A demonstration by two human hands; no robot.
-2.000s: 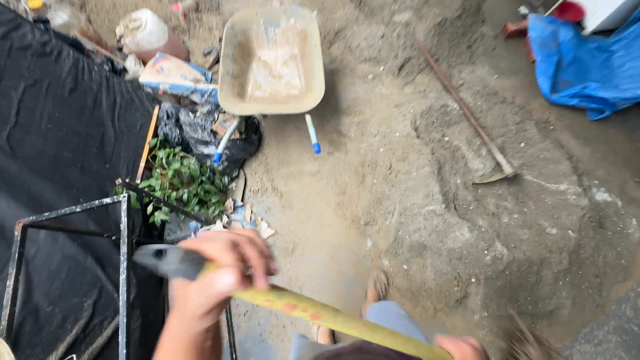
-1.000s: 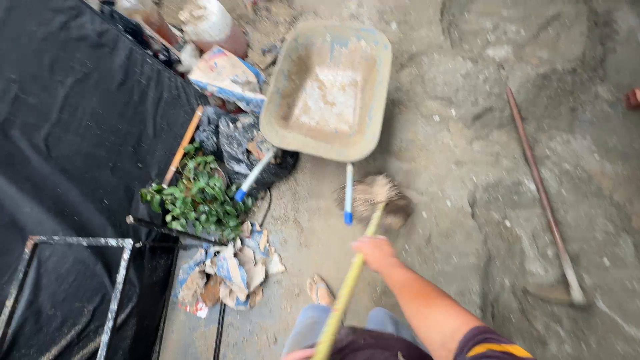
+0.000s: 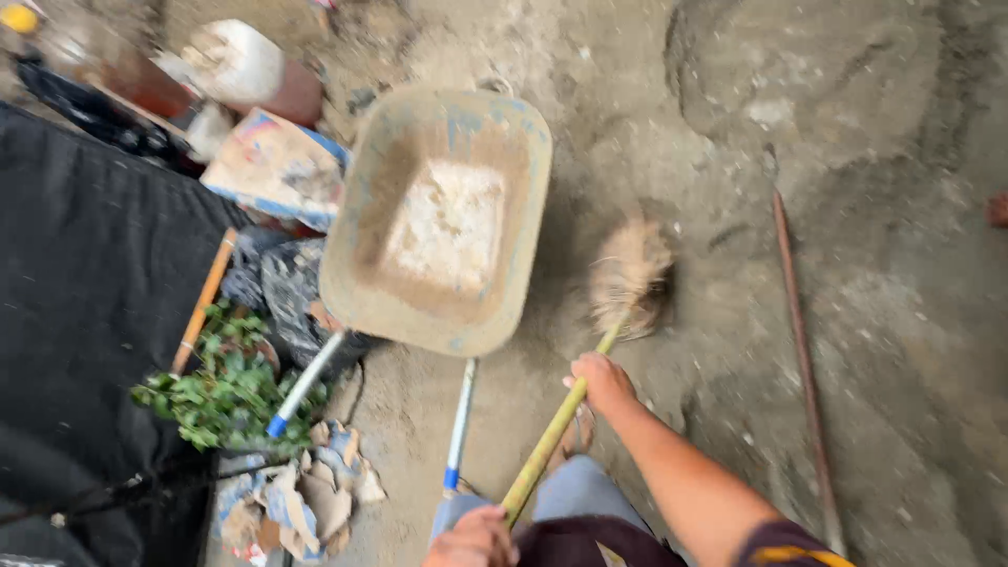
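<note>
A broom with a yellow-green pole [image 3: 547, 445] slants up from the bottom middle. Its straw head [image 3: 632, 276] is blurred and lies over the sandy ground, right of the wheelbarrow. My right hand [image 3: 605, 382] grips the pole low down, close to the bristles. Around the upper part of the pole, near my body, my left hand [image 3: 474, 539] is closed. Left of the broom stands a dirty wheelbarrow [image 3: 339, 260] with pale residue in its tray and blue-tipped handles [image 3: 461, 425] pointing toward me.
A long-handled tool [image 3: 802, 346] lies on the ground at right. Along the left are torn paper sacks [image 3: 303, 500], a leafy plant [image 3: 228, 386], black plastic bags [image 3: 295, 291], a stained sack [image 3: 276, 169], a plastic jug [image 3: 252, 67] and black sheeting [image 3: 87, 299].
The broom head has moved from the bottom right, seen two seconds ago, to beside the wheelbarrow. My right hand now holds the pole near the bristles. The view has shifted.
</note>
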